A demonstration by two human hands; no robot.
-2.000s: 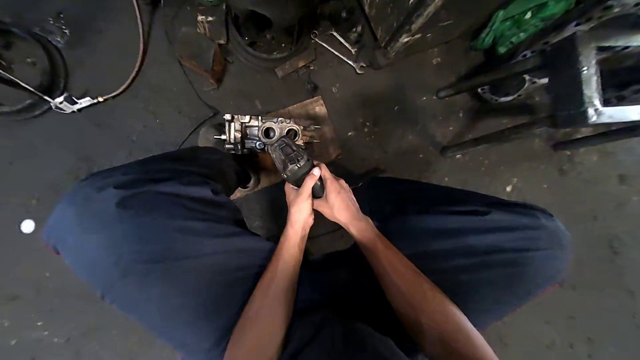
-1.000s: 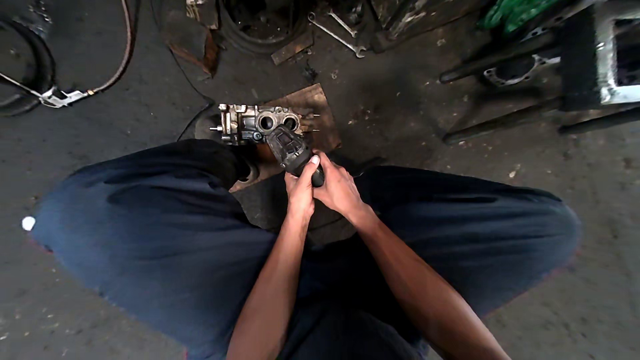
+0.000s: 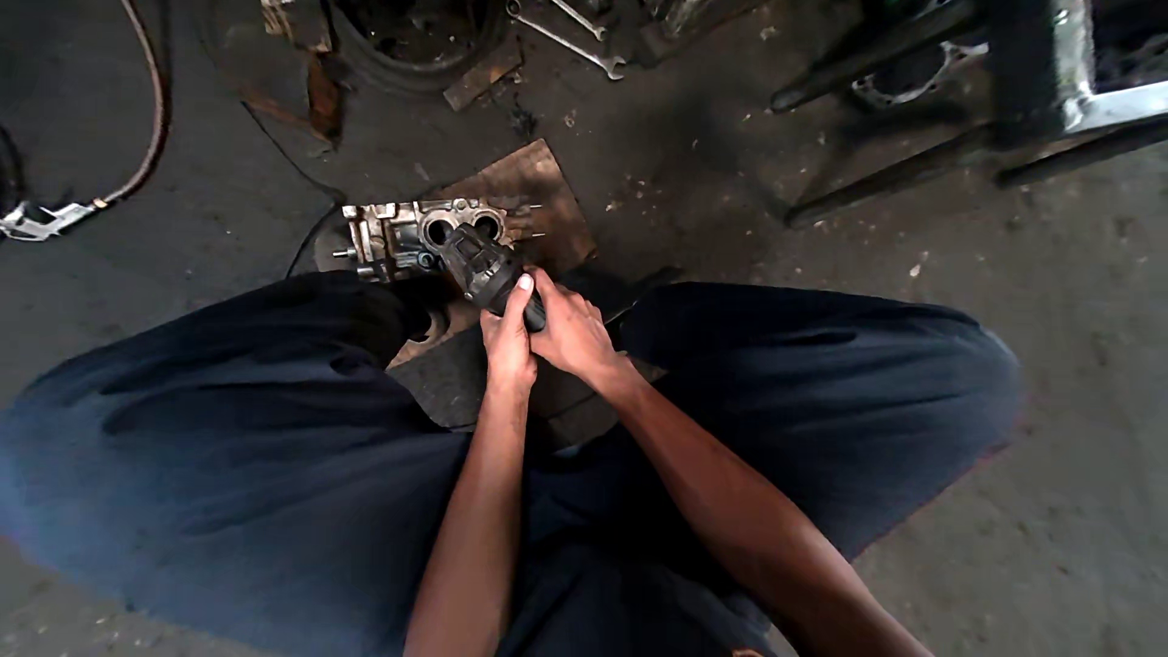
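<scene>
Both of my hands grip a dark power tool (image 3: 484, 265), perhaps an angle grinder. My left hand (image 3: 508, 342) wraps its near end from the left, thumb on top; my right hand (image 3: 570, 328) holds it from the right, touching the left. The tool's far end overlaps a metal engine part (image 3: 388, 228) with two round bores, and whether they touch cannot be told. That part lies on a brown board (image 3: 557, 196) on the floor between my legs. A round metal piece (image 3: 433, 327) shows beside my left knee, partly hidden.
Two wrenches (image 3: 570, 44) lie beyond the board, near a dark wheel-like ring (image 3: 415, 78) and a rusty metal piece (image 3: 324, 100). At the far left is an air blow gun (image 3: 46, 222) on a hose (image 3: 157, 109). A metal frame (image 3: 1077, 73) with dark legs stands at the upper right.
Both hands stay on the tool throughout. Its head has shifted slightly against the engine part, which keeps its place on the board.
</scene>
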